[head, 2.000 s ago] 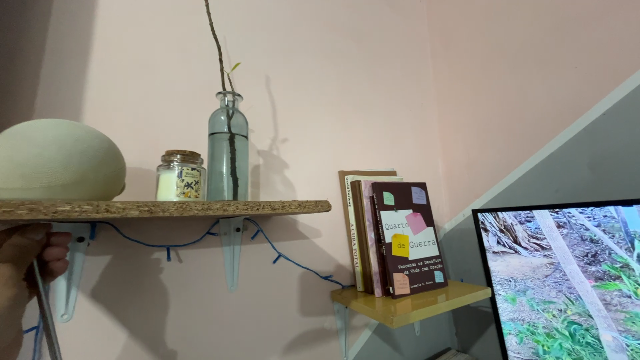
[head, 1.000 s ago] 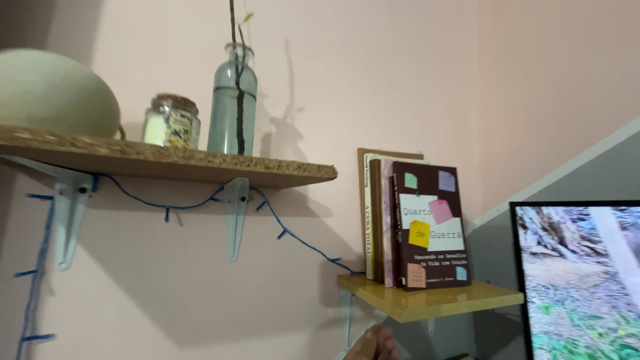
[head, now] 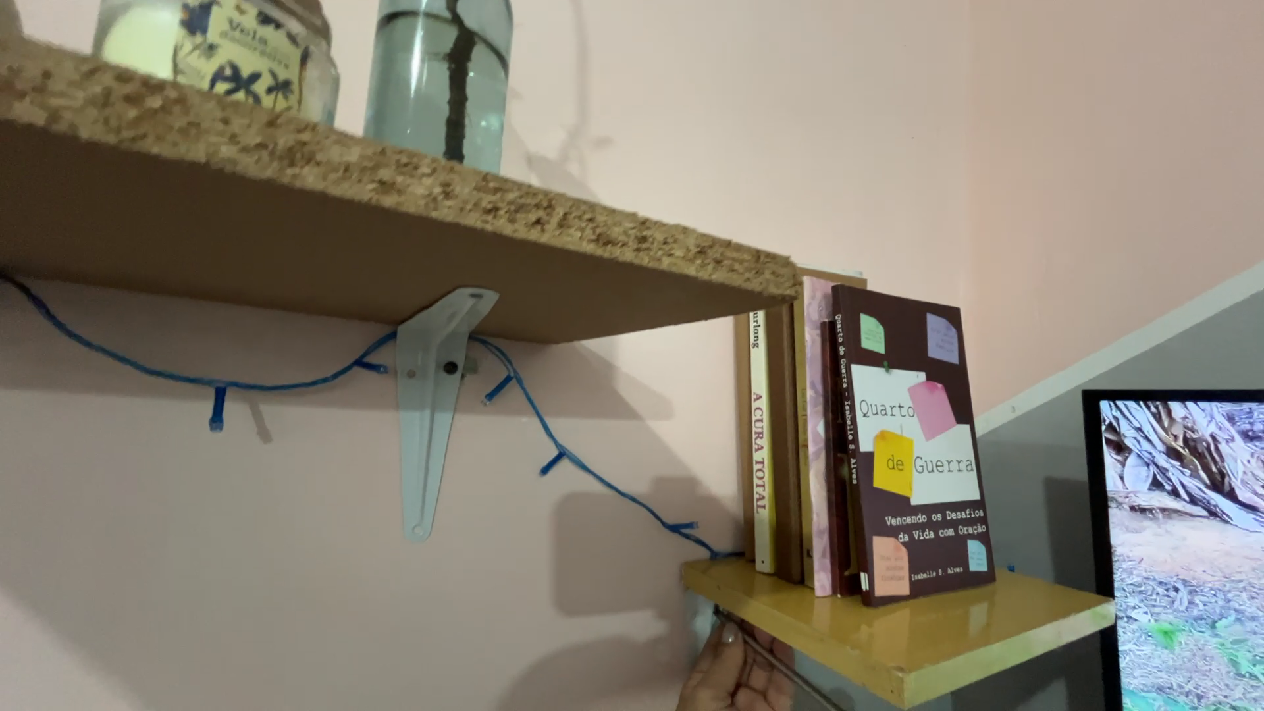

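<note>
Under the small yellow shelf (head: 889, 622), at the lower middle of the head view, my left hand (head: 729, 673) is raised with its palm side showing. Its thumb and fingers close on a thin metal rod-like tool (head: 785, 667), which slants down to the right. The tip of the tool is near the shelf's underside by the wall; what it touches there cannot be told. The lower part of the hand is cut off by the frame. My right hand is not in view.
Books (head: 923, 444) stand on the yellow shelf. The chipboard shelf (head: 415, 188) bears a glass bottle (head: 434, 84) and a candle jar (head: 237, 59). Below it are a white bracket (head: 430, 415) and a blue string of lights (head: 607, 479). A screen (head: 1185, 553) is at right.
My left hand was by the left bracket of the chipboard shelf two seconds ago and has moved right, to below the yellow shelf. The view has moved closer to the shelves.
</note>
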